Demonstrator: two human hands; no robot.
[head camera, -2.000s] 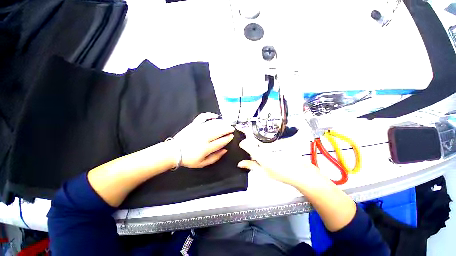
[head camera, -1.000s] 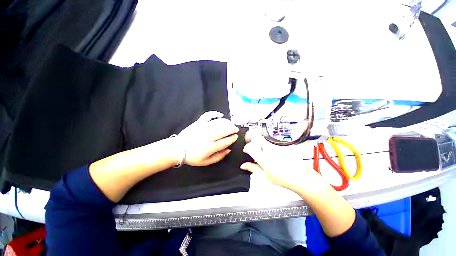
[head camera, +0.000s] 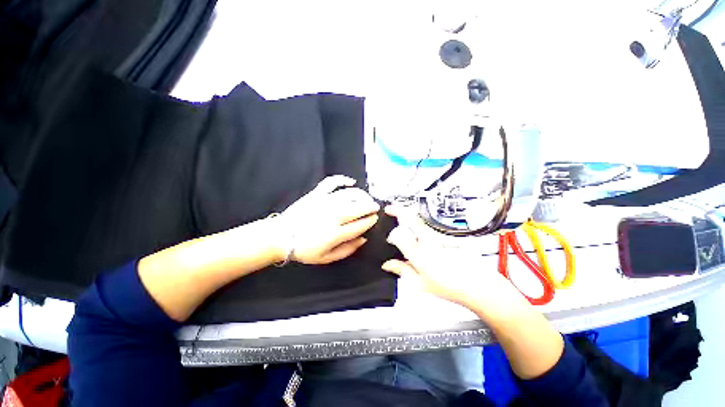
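Note:
A black garment piece (head camera: 262, 163) lies flat on the white table, its right edge near the needle area. My left hand (head camera: 330, 222) rests on the cloth, palm down, with its fingertips near that edge. My right hand (head camera: 421, 262) is at the right edge of the cloth, its thumb and fingertips touching the edge; whether it pinches the cloth is hard to tell. The white sewing machine head (head camera: 429, 131) stands just beyond my hands. Its metal parts by the needle show small and overexposed, and the presser foot cannot be made out clearly.
Scissors with red and yellow handles (head camera: 548, 262) lie right of my right hand. A phone (head camera: 658, 248) lies further right. A black cloth stack (head camera: 151, 40) is at the upper left. A ruler strip (head camera: 334, 347) runs along the front edge. A blue bin (head camera: 628, 346) is below right.
The view has shifted, so the machine head and scissors sit slightly further right or lower. My hands stay at the cloth's right edge, almost unmoved.

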